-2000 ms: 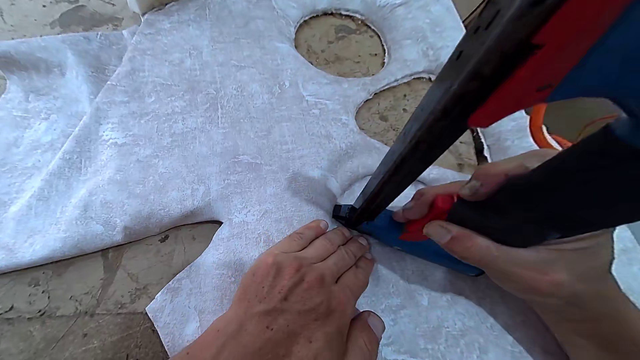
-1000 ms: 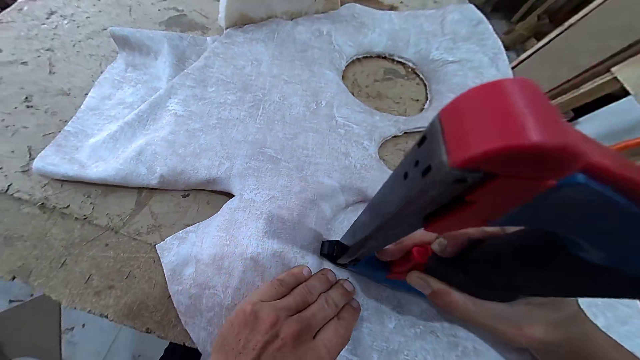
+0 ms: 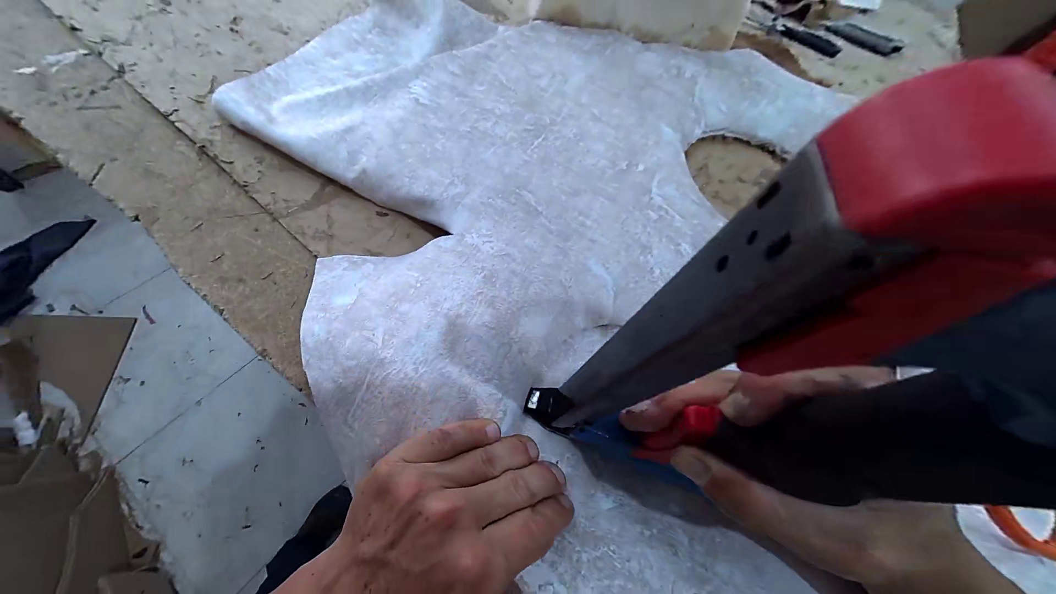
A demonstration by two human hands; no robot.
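Note:
A pale grey, mottled sheet of leather or fabric (image 3: 528, 165) with cut-outs lies spread over the work surface. Low in the middle, my left hand (image 3: 470, 503) presses on it, palm down with fingers side by side, holding nothing. Just right of those fingertips, the small black tip of a red, grey and blue power tool, apparently a long-nosed staple gun (image 3: 701, 289), rests on the sheet. My right hand (image 3: 775, 478) is closed around the tool's black handle, near a red trigger-like part. The tool's body hides part of the sheet and of my right hand.
A worn brown board (image 3: 223, 247) lies under the sheet, its edge running down the left. Beyond that are a grey floor (image 3: 214, 462) with scraps and brown cardboard (image 3: 74, 355). A pale block (image 3: 643, 18) stands at the far edge, and dark tools (image 3: 862, 37) lie at the top right.
The view has shifted a lot, bringing more floor into sight at left. My left hand stays pressed on the sheet beside the tool's tip, and my right hand still grips the tool.

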